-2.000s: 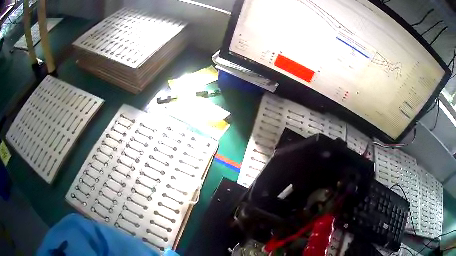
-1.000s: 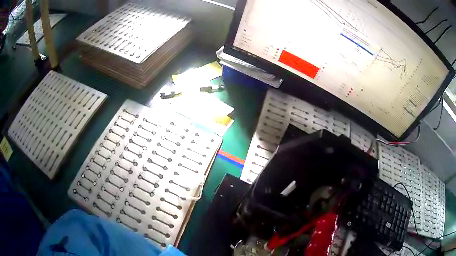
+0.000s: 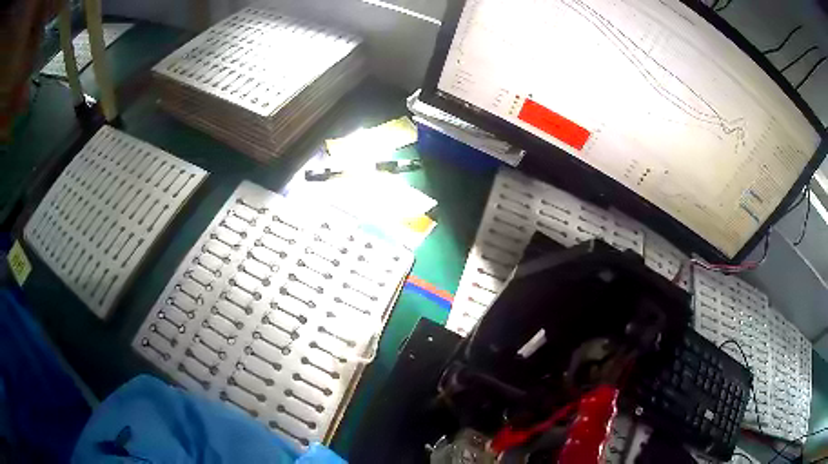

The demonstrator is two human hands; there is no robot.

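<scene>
The black test fixture stands upright at the lower right, with a ribbed red handle and thin red leads low on it. A small silvery metal part shows at the bottom edge below it. The central white parts tray lies left of the fixture, with rows of dumbbell slots holding dark parts. A blue sleeve crosses the lower left. Neither of my hands can be seen; they are cut off by the bottom edge or hidden.
A second tray lies far left, and a tray stack behind. Papers lie behind the central tray. A monitor shows curves and a red block. A black keyboard lies right of the fixture, with further trays under the monitor.
The whole view has shifted slightly, so the trays sit a little further right in the picture. The curves on the monitor have changed and the blue bar is gone. The red block remains.
</scene>
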